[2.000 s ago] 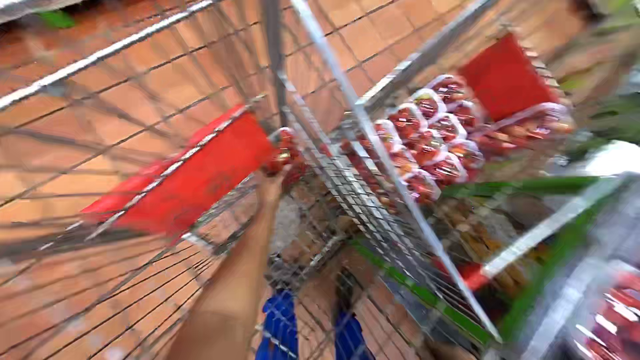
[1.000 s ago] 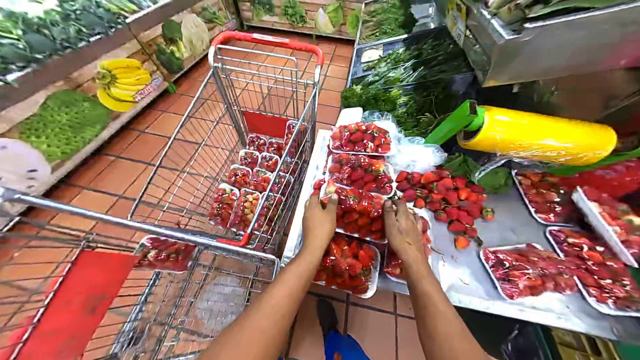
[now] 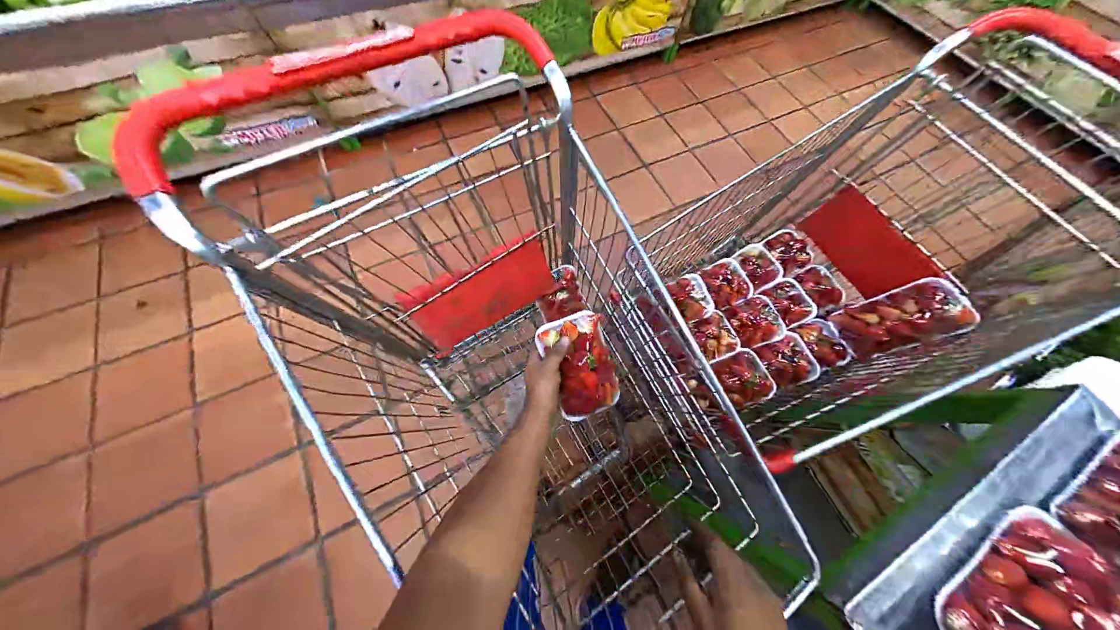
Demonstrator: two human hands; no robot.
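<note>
My left hand (image 3: 544,378) grips a wrapped tray of strawberries (image 3: 588,372) inside the near shopping cart (image 3: 328,455), just in front of another strawberry tray (image 3: 563,293) lying by the cart's red panel (image 3: 481,293). Low in the view my right hand (image 3: 726,577) is blurred, with its fingers apart and nothing seen in it, near the cart's wire side. Several packed strawberry trays (image 3: 754,321) lie in rows in the second cart (image 3: 927,402), to the right, with a longer tray (image 3: 910,317) beside them.
A metal table (image 3: 980,507) with more wrapped strawberry trays (image 3: 1019,569) stands at the lower right. The carts' wire sides stand close together. Beyond them runs a display base with fruit pictures (image 3: 420,83). The floor is of orange tiles (image 3: 140,420). Wooden crates (image 3: 840,490) show under the table.
The view has swung from the table to the carts. One second ago both hands were on a strawberry tray at the table; now my left hand holds a tray in the near cart and my right is apart.
</note>
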